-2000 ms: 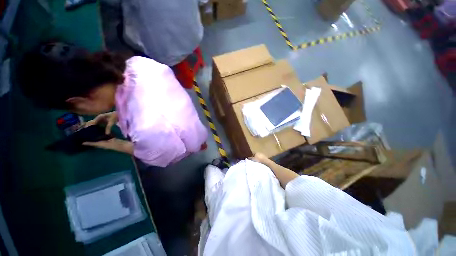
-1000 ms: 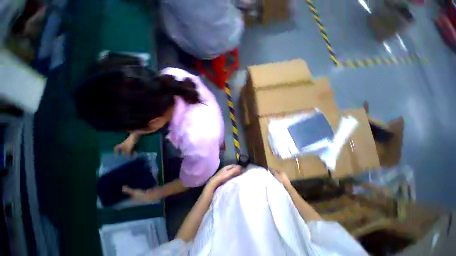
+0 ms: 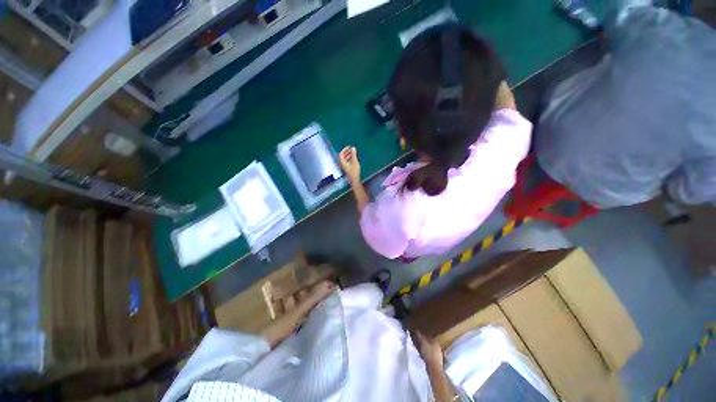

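Observation:
My left hand (image 3: 320,293) is small and blurred against the front of my pale coat. My right hand (image 3: 428,347) is low at the coat's other side, beside the carton. I cannot tell how the fingers of either hand are set; no held thing shows. A dark tablet (image 3: 502,385) lies on white plastic bags (image 3: 479,349) on the brown carton (image 3: 577,314), cut off by the bottom edge. On the green bench lie a tablet in a clear sleeve (image 3: 314,161), a stack of pale sleeved sheets (image 3: 255,200) and another pale packet (image 3: 206,235).
A worker in pink (image 3: 447,204) sits at the green-topped bench (image 3: 330,90), one hand beside the sleeved tablet. A worker in grey (image 3: 628,110) sits beyond, near a red stool (image 3: 549,200). Flattened cartons (image 3: 102,290) stand at left. Yellow-black tape (image 3: 463,255) crosses the floor.
The view has turned left, bringing more of the bench and the flattened cartons into view. The carton with the tablet now sits lower. The pink-clad worker's hand is no longer on the dark tablet.

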